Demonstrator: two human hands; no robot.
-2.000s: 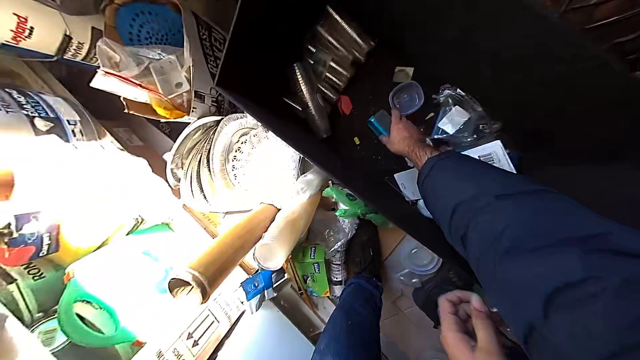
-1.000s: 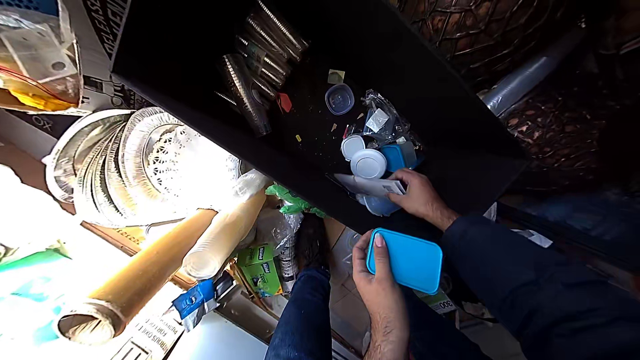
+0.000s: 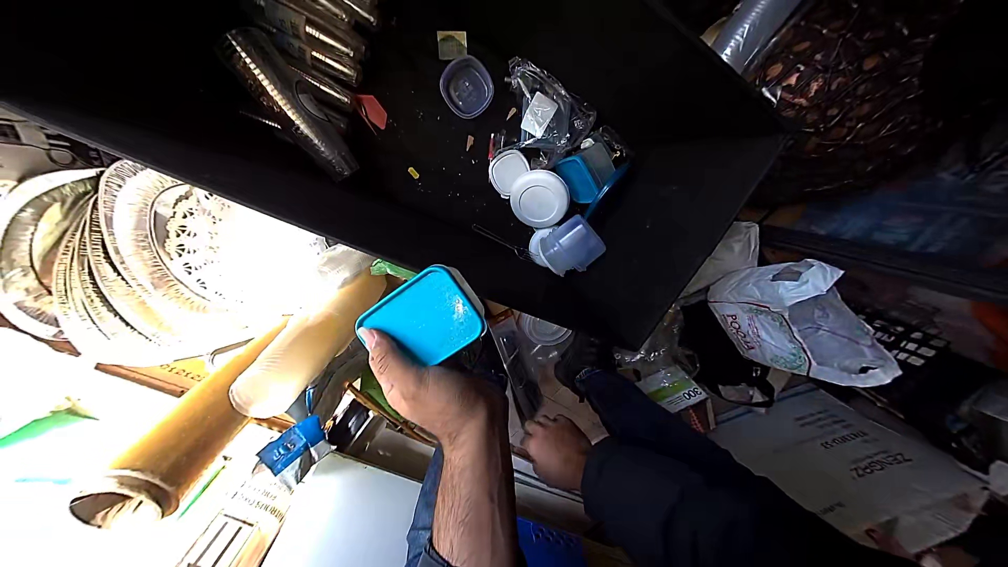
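My left hand [image 3: 429,394] grips a rectangular container with a blue plastic lid [image 3: 425,315], just outside the near edge of a black bin [image 3: 441,205]. Lower and to the right, my right hand [image 3: 557,450] is near the floor; its fingers are partly hidden, and whether it holds anything cannot be told. Inside the bin lie round white-lidded containers [image 3: 539,198], a blue container [image 3: 579,178], a small translucent cup [image 3: 573,246] and an open clear square container [image 3: 466,87]. Crumpled clear plastic packaging [image 3: 555,110] and stacked clear plastic cups [image 3: 291,102] are there too.
Foil plates and paper doilies [image 3: 181,244] stand at the left, beside a large brown roll [image 3: 181,441] and stacked cups [image 3: 307,339]. A white plastic bag [image 3: 795,323] and cardboard [image 3: 850,457] lie at the right. A woven basket [image 3: 835,87] stands beyond the bin.
My left hand has moved up and left with the blue-lidded container. My right hand has let go of the flat white item at the bin and moved down outside it. The view has shifted.
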